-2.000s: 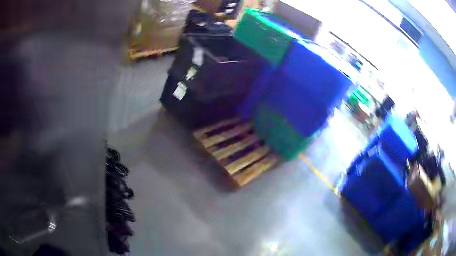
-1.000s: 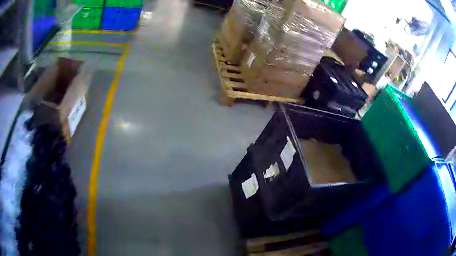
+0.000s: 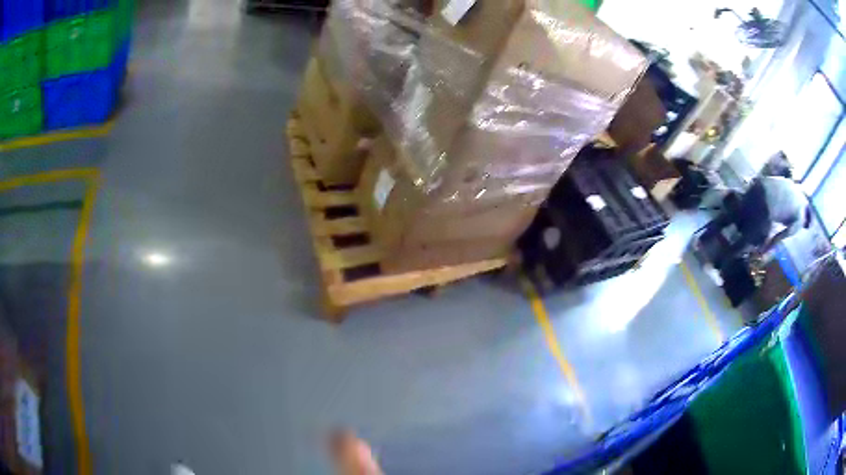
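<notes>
Brown cartons (image 3: pixel 464 213) wrapped in clear film stand on a wooden pallet (image 3: pixel 417 278) ahead of me. A small blurred skin-toned piece, likely part of one of my hands (image 3: pixel 354 453), shows at the bottom edge; I cannot tell which hand, and the rest is cut off. No held object is visible. A tiny white patch (image 3: pixel 183 469) at the bottom edge is too cut off to identify.
Black crates (image 3: pixel 598 218) stand right of the pallet. Green and blue totes (image 3: pixel 83 97) are stacked at upper left. A green tote (image 3: pixel 751 417) and blue edges are at lower right. A person (image 3: pixel 775 209) bends at far right. Yellow lines (image 3: pixel 76 325) mark the floor.
My view has moved forward and turned. The wrapped cartons look larger and further left. The open black bin has left the view. A blurred part of a hand has appeared at the bottom.
</notes>
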